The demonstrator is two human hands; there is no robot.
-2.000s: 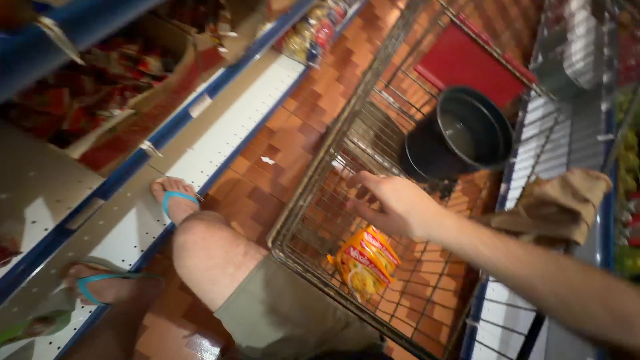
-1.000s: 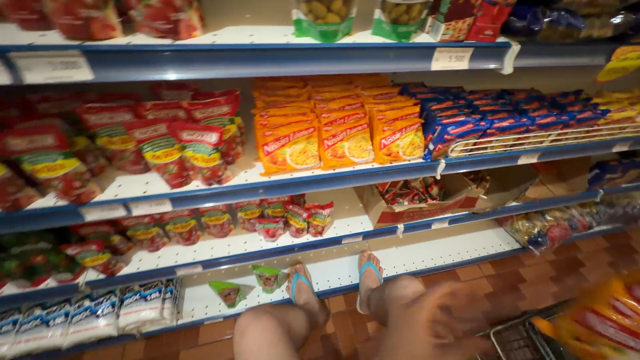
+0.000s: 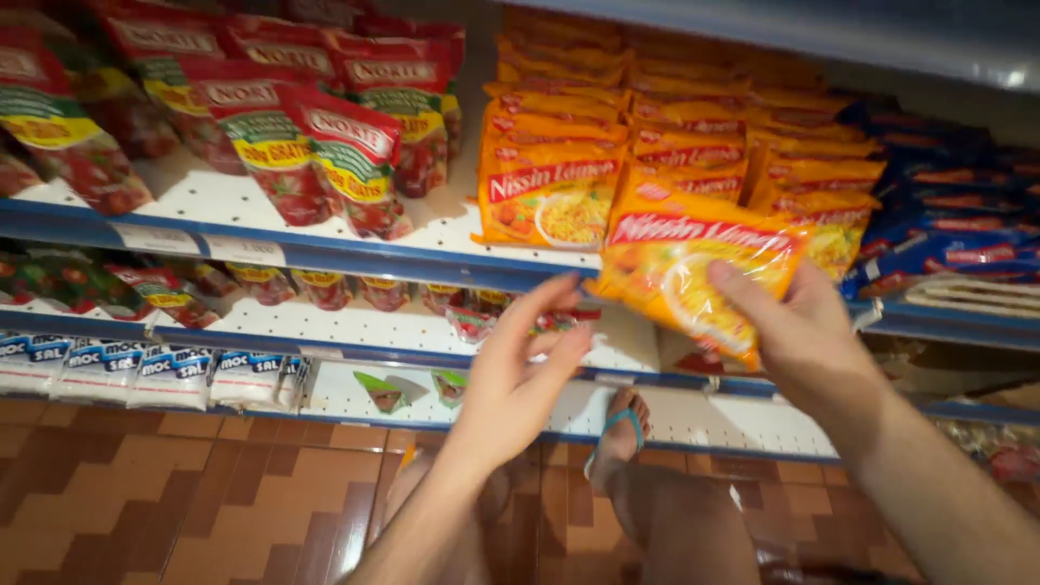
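My right hand (image 3: pixel 804 325) grips an orange packet of Nissin instant noodles (image 3: pixel 699 268) by its right side, thumb across the front. The packet is tilted, just before the shelf's stacks of like orange noodle packets (image 3: pixel 552 191). Left of the packet is my left hand (image 3: pixel 528 366), fingers curled and apart with nothing in them; its fingertips are near the packet's lower left corner. Red tomato sauce pouches (image 3: pixel 357 162) stand on the same shelf to the left, and blue packets (image 3: pixel 951 236) lie to the right.
A blue shelf edge (image 3: pixel 406 264) runs below the noodles, with another shelf above. Lower shelves hold small red pouches (image 3: pixel 325 286), white bags of salt (image 3: pixel 171 375) and green-topped packs (image 3: pixel 382 392). My foot in a blue flip-flop (image 3: pixel 621 431) is at the bottom shelf, over a tiled floor (image 3: pixel 268 487).
The view has swung from the wire cart to the shelves and come closer to them. An orange packet seen at the lower right one second ago is now in front of the noodle stacks, in my right hand.
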